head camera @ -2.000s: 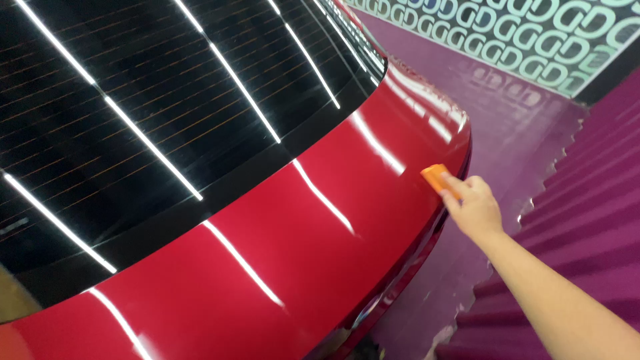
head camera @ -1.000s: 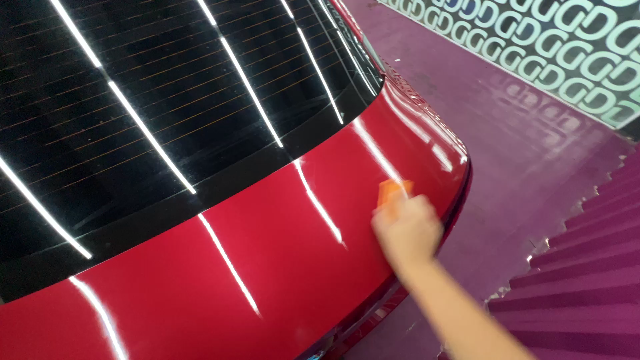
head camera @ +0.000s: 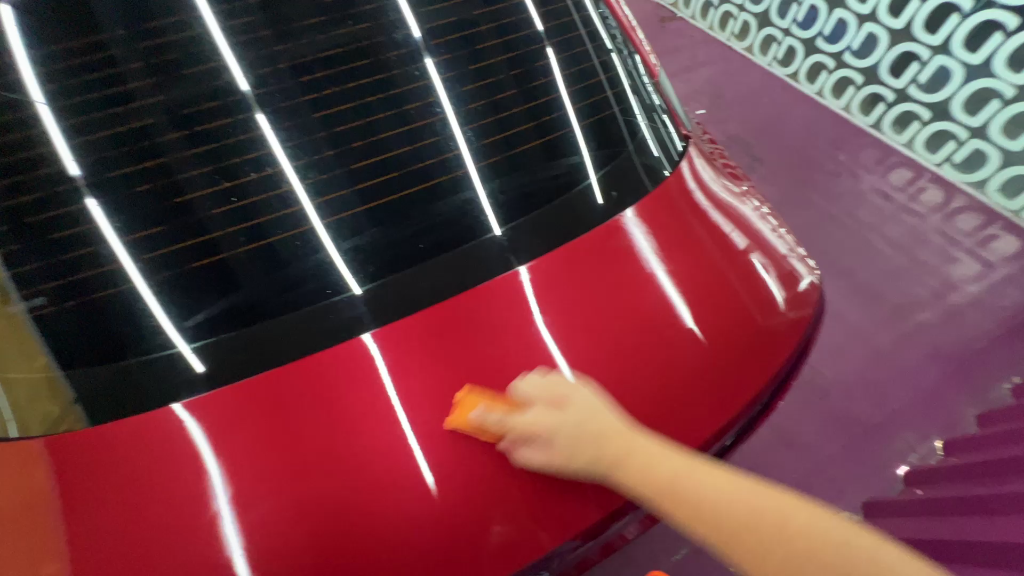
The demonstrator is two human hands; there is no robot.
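Note:
My right hand [head camera: 560, 424] reaches in from the lower right, its fingers closed on a small orange pad or block [head camera: 478, 412], whose exact kind is blurred. The pad rests against the glossy red rear panel [head camera: 320, 448] of a car, below the rear window. Bright strips of reflected light run across the panel and across the dark rear window glass [head camera: 320, 144], which has thin orange heating lines. My left hand is out of the picture.
The purple floor [head camera: 864, 336] lies beyond the car's rounded corner. A patterned wall panel [head camera: 904, 88] stands at the upper right, and purple pleated material [head camera: 952, 504] fills the lower right. A brownish area [head camera: 32, 360] borders the glass at left.
My right hand has moved left along the red panel from near the car's right corner, still holding the orange pad.

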